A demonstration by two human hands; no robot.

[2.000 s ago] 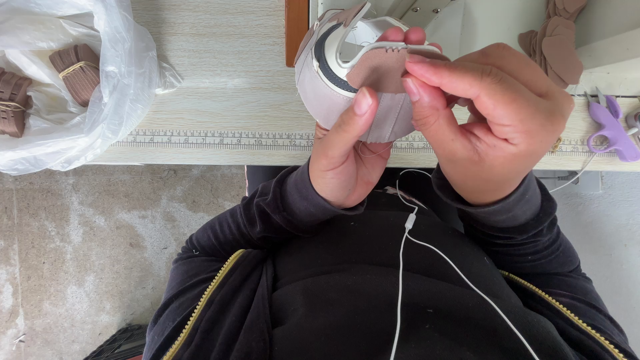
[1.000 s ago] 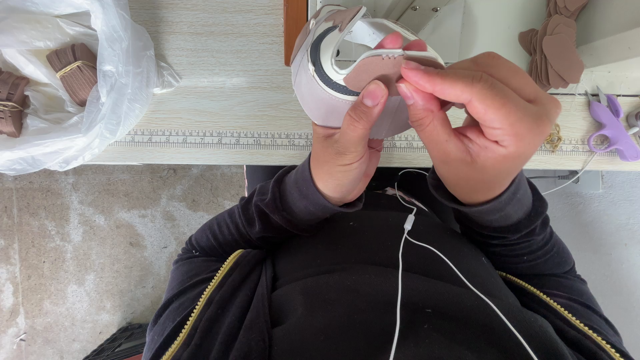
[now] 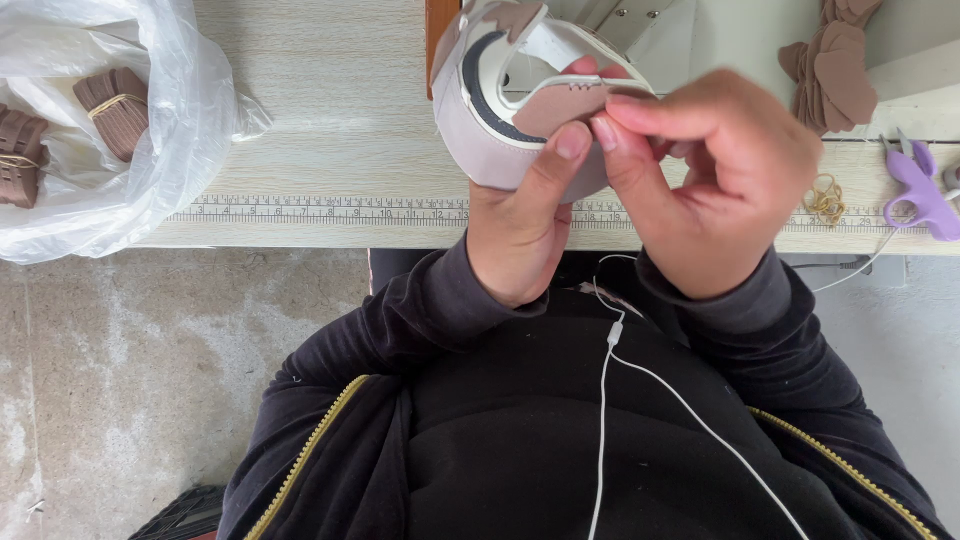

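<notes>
A curved shoe upper (image 3: 487, 159) in pale pinkish grey, with white edging and a dark padded strip, is up over the table's near edge. My left hand (image 3: 525, 232) holds it from below, thumb on its face and some fingertips showing through the opening. A brown piece (image 3: 559, 106) lies along the upper's white edge, with a few small stitch marks near its top. My right hand (image 3: 712, 172) pinches the right end of this brown piece between thumb and index finger. Its other fingers are curled and partly hidden.
At left a clear plastic bag (image 3: 199, 97) holds banded bundles of brown pieces (image 3: 120, 124). A stack of brown cut pieces (image 3: 836, 79) lies at upper right, near purple thread snips (image 3: 919, 187) and rubber bands (image 3: 825, 201). A ruler tape (image 3: 330, 211) runs along the table edge.
My right hand has moved slightly left with its pinch kept on the brown piece. The upper has turned a little in my left hand.
</notes>
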